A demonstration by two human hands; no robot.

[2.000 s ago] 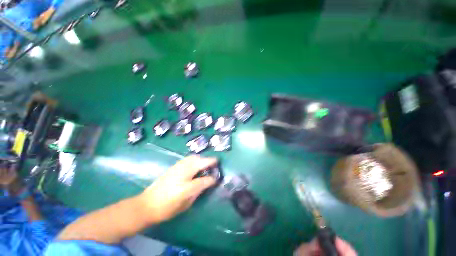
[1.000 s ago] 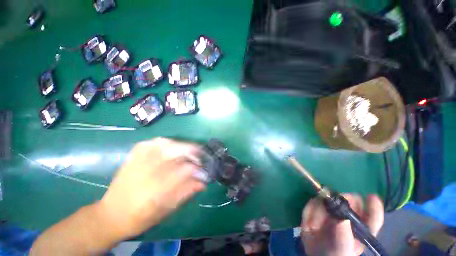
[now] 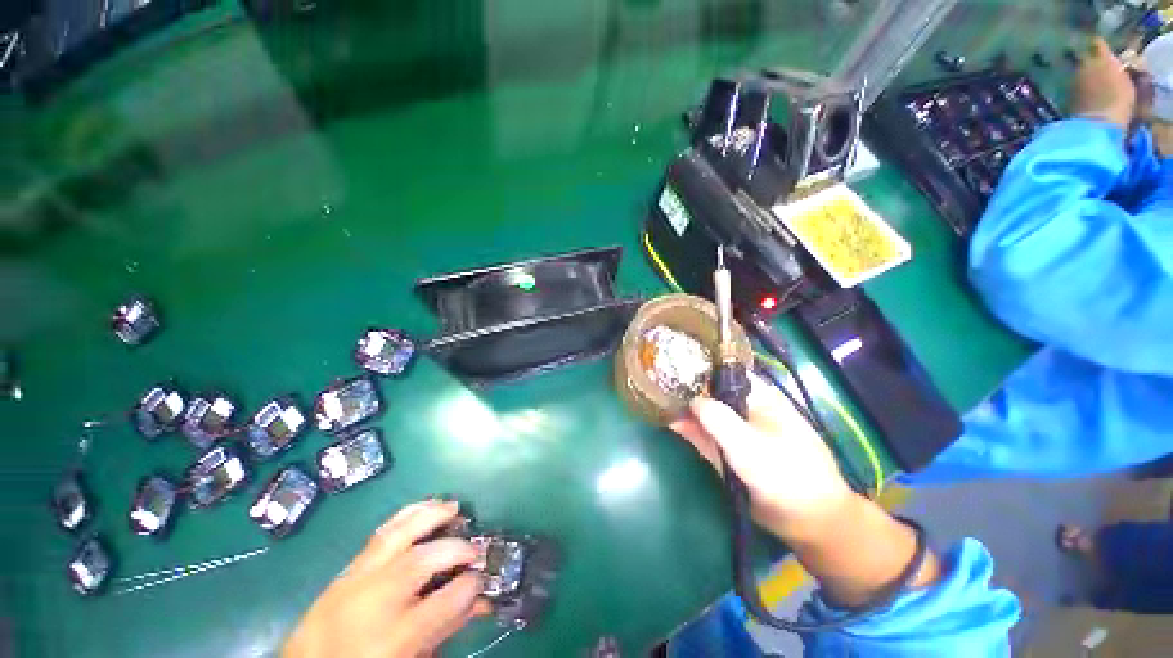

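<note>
My right hand (image 3: 772,450) holds the soldering iron (image 3: 728,341) upright by its dark handle, over the edge of the tip cleaner pot (image 3: 641,386). The iron's metal tip points away from me, above the pot's right side. The round brown pot holds silvery shreds. My left hand (image 3: 409,585) has its fingers on a small black device housing (image 3: 499,563) at the bottom centre, which sits on a dark fixture (image 3: 540,581). A thin strand of solder wire (image 3: 499,643) shows below it. Several similar housings (image 3: 277,424) lie in a group at left.
A black parts tray (image 3: 527,309) with a green sticker stands behind the work. A soldering station (image 3: 733,244) with a red light, an iron holder (image 3: 823,129) and a yellow sponge (image 3: 845,234) are at right. Tweezers (image 3: 193,568) lie at left. A person's blue sleeve (image 3: 1081,257) is at far right.
The view has swung right, showing the station and sponge. My right hand has brought the iron from the bench to the pot. My left hand stays by the fixture, now with its fingers on the housing.
</note>
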